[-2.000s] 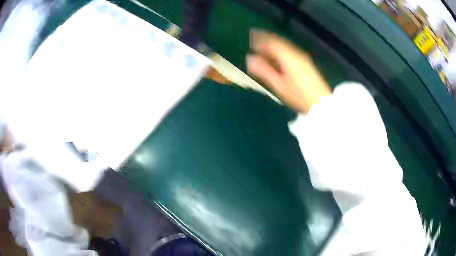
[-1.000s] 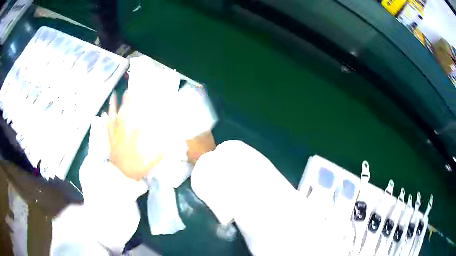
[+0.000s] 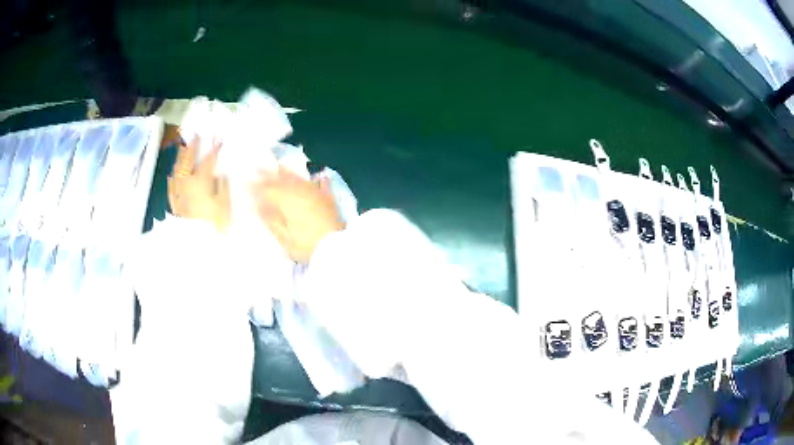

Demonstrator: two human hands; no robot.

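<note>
A loose heap of milky-white sleeves (image 3: 262, 116) lies on the green mat between the two trays. My left hand (image 3: 199, 184) is on the left part of the heap, fingers pointing away from me. My right hand (image 3: 297, 209) is on the heap just to its right. Both hands are blurred and the white glare hides their fingertips, so I cannot tell whether either grips a sleeve. More sleeves (image 3: 319, 352) hang down toward the bench's near edge, beside my right sleeve.
A tray of bagged smartwatches (image 3: 77, 187) stands at the left. A blister tray (image 3: 557, 261) at the right holds two rows of bare smartwatches (image 3: 645, 228), with straps over its edges. The green mat (image 3: 409, 130) lies under everything, with a dark raised rail behind.
The view has turned to the right, so the right tray shows more fully. Both hands stay at the sleeve heap, with my right hand now more visible and spread over it.
</note>
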